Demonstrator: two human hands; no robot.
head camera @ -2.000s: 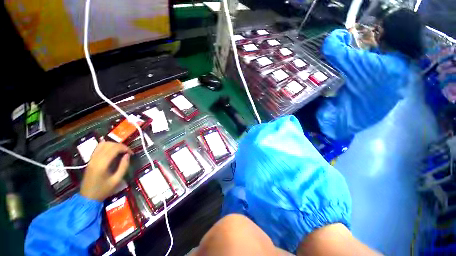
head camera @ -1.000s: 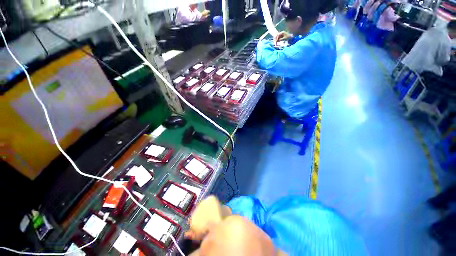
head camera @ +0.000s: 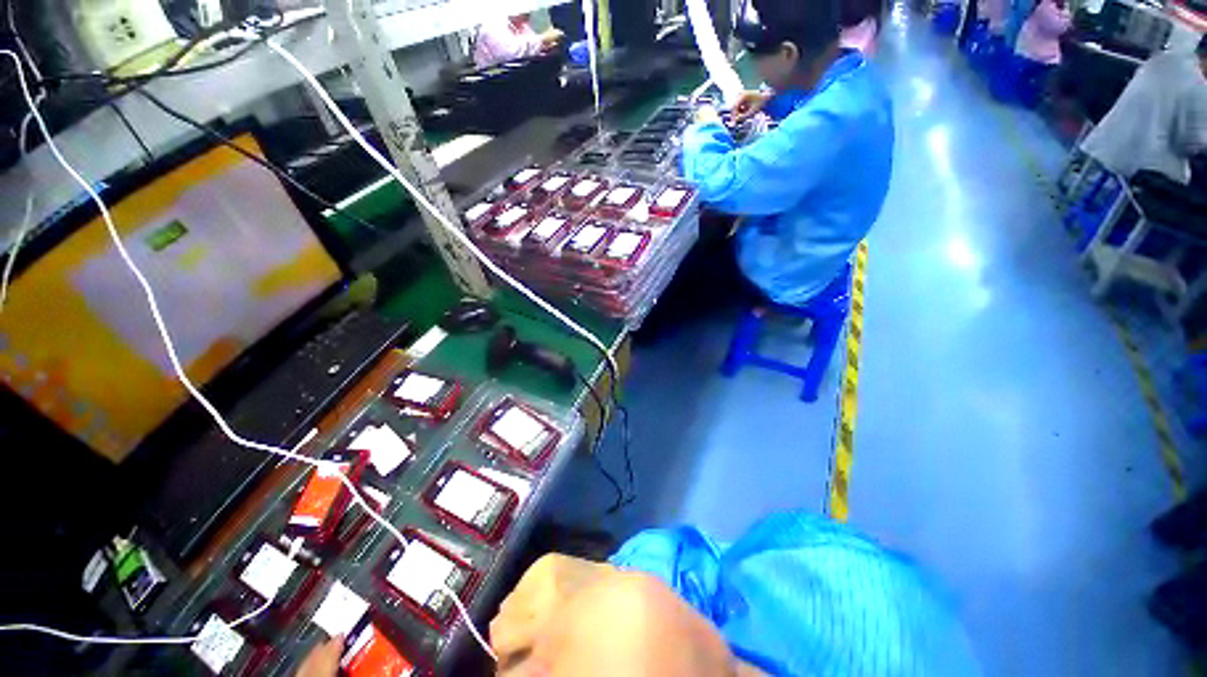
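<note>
A clear blister tray (head camera: 444, 443) holds red-edged phones in rows, most with white labels, such as this labelled phone (head camera: 471, 500). One phone with an orange screen (head camera: 322, 503) lies tilted in the tray; another orange screen (head camera: 376, 653) shows at the bottom edge. White cables (head camera: 159, 311) cross over the tray. Only a small part of my left hand (head camera: 319, 660) shows at the bottom edge, beside the lower orange phone; its grip is hidden. My right hand (head camera: 596, 628) is large, close to the camera and cut off by the bottom edge; its fingers are unclear.
A monitor (head camera: 166, 284) and black keyboard (head camera: 278, 423) stand behind the tray. A black handheld scanner (head camera: 530, 355) and mouse (head camera: 470, 315) lie on the green mat. Stacked trays of phones (head camera: 582, 271) are farther back, near a person in blue (head camera: 814, 179) on a blue stool (head camera: 794, 347).
The view has swung right since the first frame, where my left hand was over the tray. Since the second, part of my left hand has appeared at the bottom edge. My right hand remains close to the camera.
</note>
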